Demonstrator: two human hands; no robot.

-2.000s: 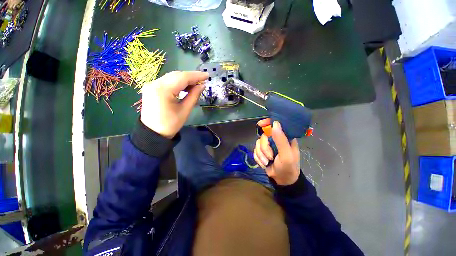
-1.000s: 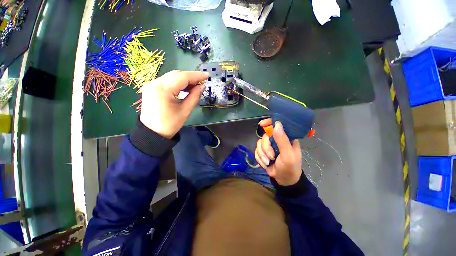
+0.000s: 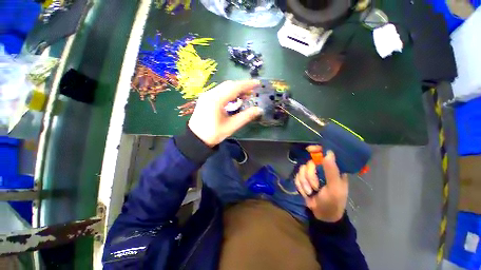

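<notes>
My right hand [image 3: 324, 187] holds the dark blue-grey soldering gun [image 3: 344, 150], a finger by its orange trigger. Its metal nose [image 3: 306, 112] points up-left, the tip at the fixture. The dark fixture [image 3: 273, 99] lies near the bench's front edge. My left hand [image 3: 224, 112] is at the fixture's left side, thumb and forefinger apart around its left edge; whether anything is between the fingertips is hidden or too blurred to tell. Small black components [image 3: 246, 57] lie behind the fixture. Yellow wires [image 3: 194, 68], blue wires [image 3: 162, 58] and brown-red wires [image 3: 149, 83] lie in a pile at left.
A round brown dish [image 3: 324, 67] lies behind the gun. A white stand [image 3: 302, 38] carries a large black round item [image 3: 319, 8]. A clear bag [image 3: 245, 10] is at the far side, white tissue [image 3: 387, 40] at far right. A conveyor runs along the left.
The whole view has shifted, so the bench contents appear further right and lower. My left thumb and forefinger are wider apart and reach over the fixture's left edge. The gun remains in my right hand.
</notes>
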